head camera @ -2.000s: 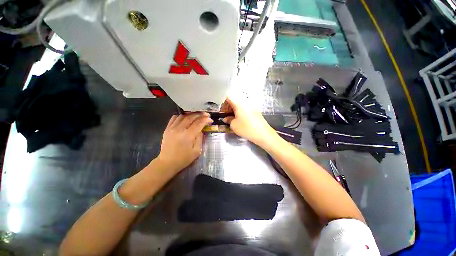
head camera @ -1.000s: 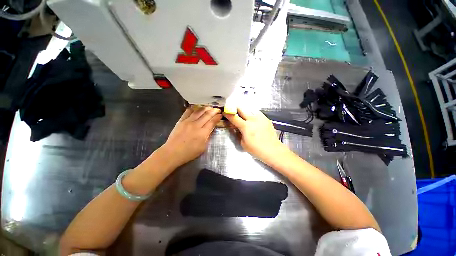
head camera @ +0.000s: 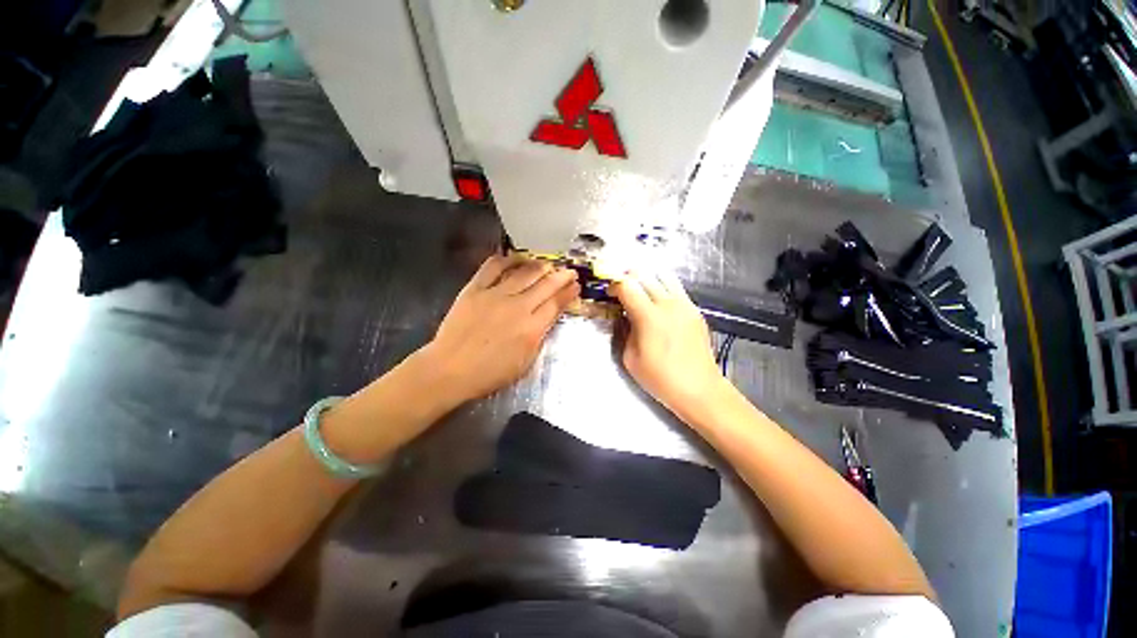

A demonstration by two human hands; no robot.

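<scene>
My left hand [head camera: 499,327] lies with its fingers together under the sewing machine head [head camera: 586,162], pressing on black material at the needle area. My right hand [head camera: 667,337] is just right of it, its fingertips on the same black piece. A zipper [head camera: 748,323] reaches out to the right from behind my right hand. A yellow plate [head camera: 539,257] shows in part above my fingertips. The needle and clamp are hidden. A small stack of black fabric pieces [head camera: 586,484] lies on the grey table [head camera: 362,280] in front of me.
A black fabric heap [head camera: 168,187] lies at left. A zipper pile [head camera: 904,330] lies at right, with thread snips [head camera: 855,461] below it. A blue bin [head camera: 1060,561] stands beside the table at lower right.
The view has shifted and turned slightly. Both hands stay at the needle area. The zipper right of my right hand shows more than two seconds ago.
</scene>
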